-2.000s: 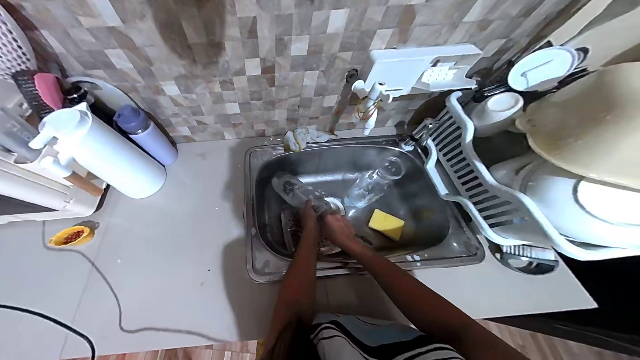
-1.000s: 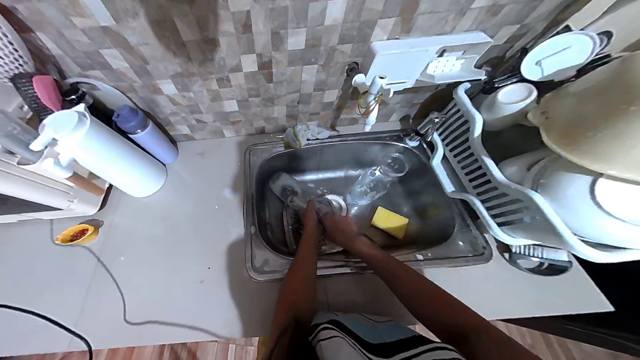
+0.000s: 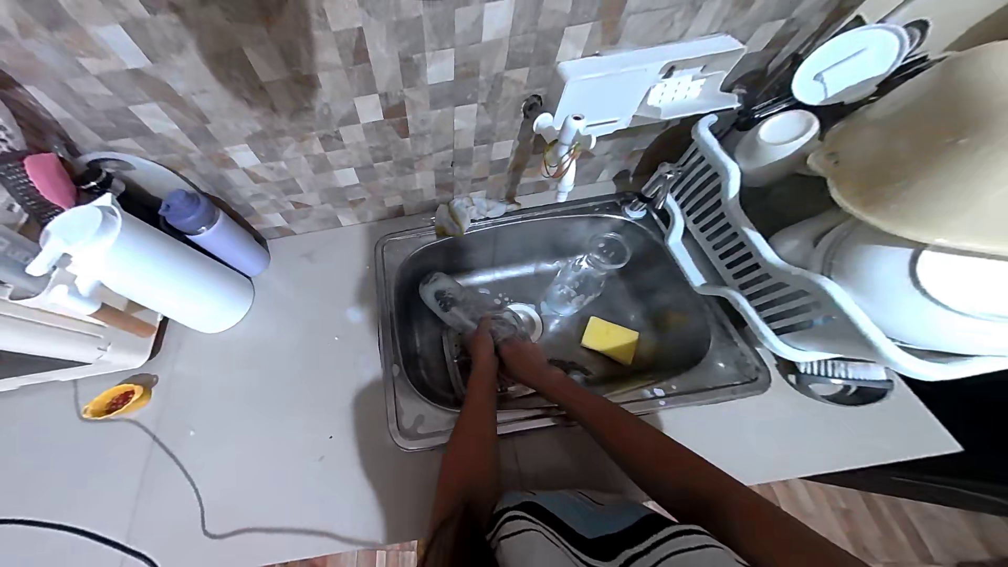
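Note:
Both hands are low in a stainless steel sink [image 3: 740,386], close together. My left hand [image 3: 482,340] is on a clear glass bottle or jar [image 3: 449,303] that points up and left. At its near end, beside the white drain, is my right hand [image 3: 518,353]; its fingers are partly hidden, so its grip cannot be told. A second clear glass bottle [image 3: 579,283] lies tilted to the right of the drain. Right of my right hand rests a yellow sponge [image 3: 610,340]. Some dark item, partly hidden, is under and beside my hands.
A white dish rack [image 3: 728,236] with bowls and a cup stands right of the sink, near the metal faucet [image 3: 654,189]. A white plastic tap [image 3: 565,157] juts from the tiled wall. A white jug [image 3: 157,264], a purple bottle [image 3: 216,232] and a yellow dish [image 3: 116,402] are at left.

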